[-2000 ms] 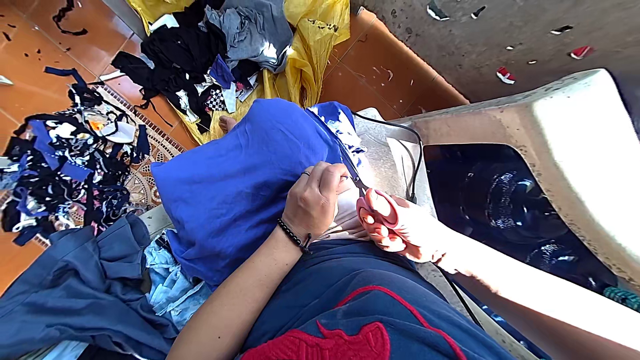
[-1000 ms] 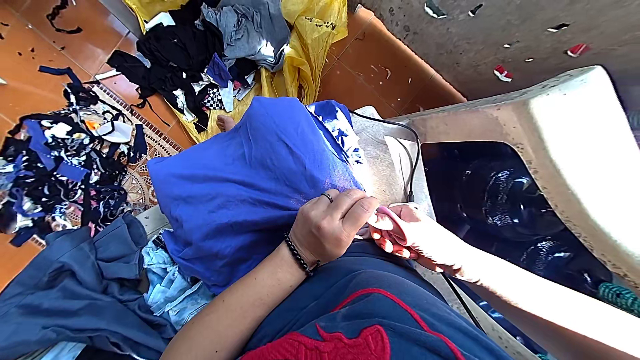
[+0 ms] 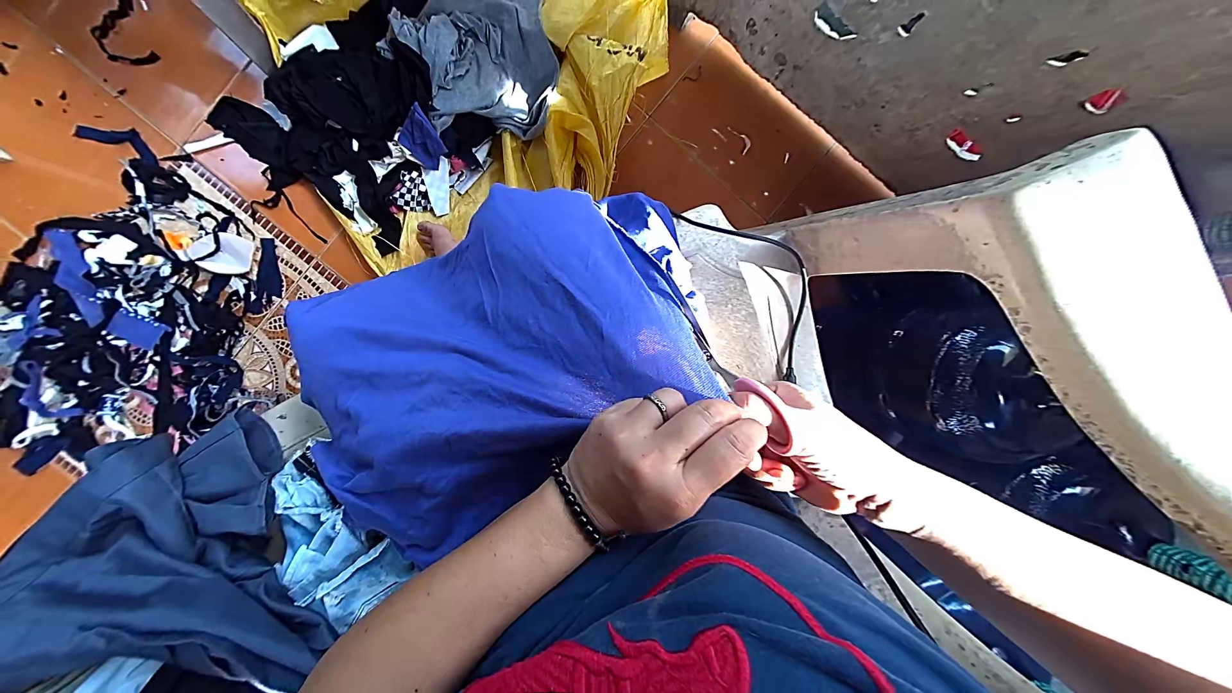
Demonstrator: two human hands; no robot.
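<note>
Blue fabric (image 3: 452, 327) lies spread across my lap, its right edge gathered at my hands. My left hand (image 3: 664, 462), with a ring and a beaded bracelet, is closed on that edge. Close against it on the right, my right hand (image 3: 808, 443) has its fingers in the pink handles of a pair of scissors (image 3: 775, 414). The blades point up and left along the fabric edge; part of them is hidden, and how far they are apart cannot be told. A white-and-blue patterned cloth (image 3: 659, 245) shows beside the blue fabric.
Fabric scraps (image 3: 125, 308) are heaped on the tiled floor at left. Dark and grey cloths (image 3: 346, 96) lie on a yellow plastic bag (image 3: 587, 96). Dark blue garments (image 3: 144, 549) lie at lower left. A black cable (image 3: 799, 279) curves beside the pale seat with its dark opening (image 3: 943, 375).
My left hand has moved down and right along the fabric edge, up against my right hand. The scissors, more visible two seconds ago, are now partly behind my left fingers.
</note>
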